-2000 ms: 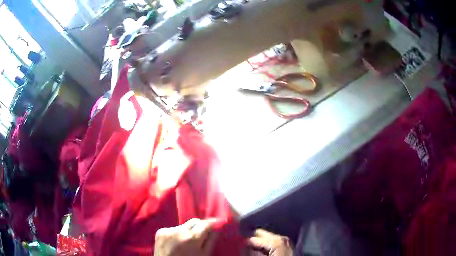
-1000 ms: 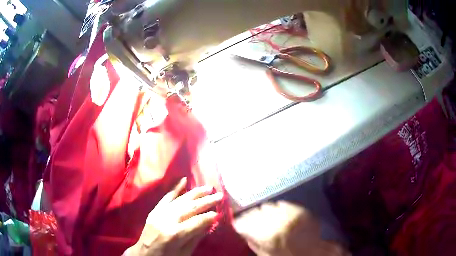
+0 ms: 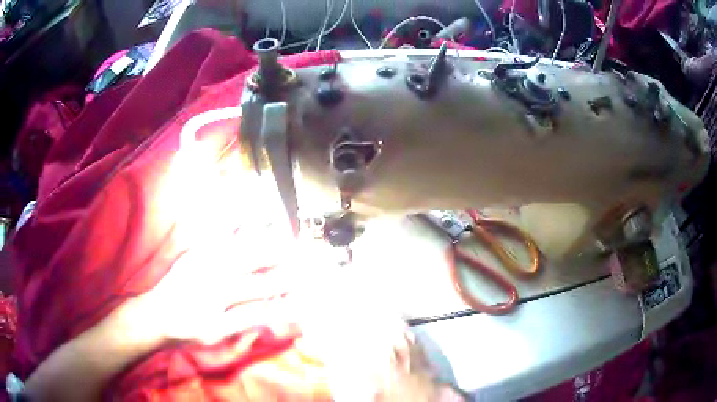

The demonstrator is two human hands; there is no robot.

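Red fabric (image 3: 94,212) spreads in large folds left of the machine head (image 3: 472,141) and runs behind it and in front of the needle area (image 3: 343,232). Lamp glare washes out its middle. My left hand (image 3: 130,326) reaches in from the lower left over the fabric; its fingers are lost in the glare. My right hand (image 3: 401,365) is at the bottom centre, below the needle area, overexposed and blurred; its grip on the cloth cannot be made out. Scissors with orange-brown loops (image 3: 495,271) lie on the white bed (image 3: 503,345) under the arm.
A small brownish-red block (image 3: 633,267) sits at the bed's right end beside a black-and-white label (image 3: 663,284). A white curved lamp stem (image 3: 208,122) stands left of the head. Threads and cables run behind the arm. More red cloth (image 3: 613,373) lies beyond the front right edge.
The view has shifted, showing the whole machine arm. The fabric now spreads farther left and behind the head. Both hands are nearer the needle area, and the left forearm lies across the cloth.
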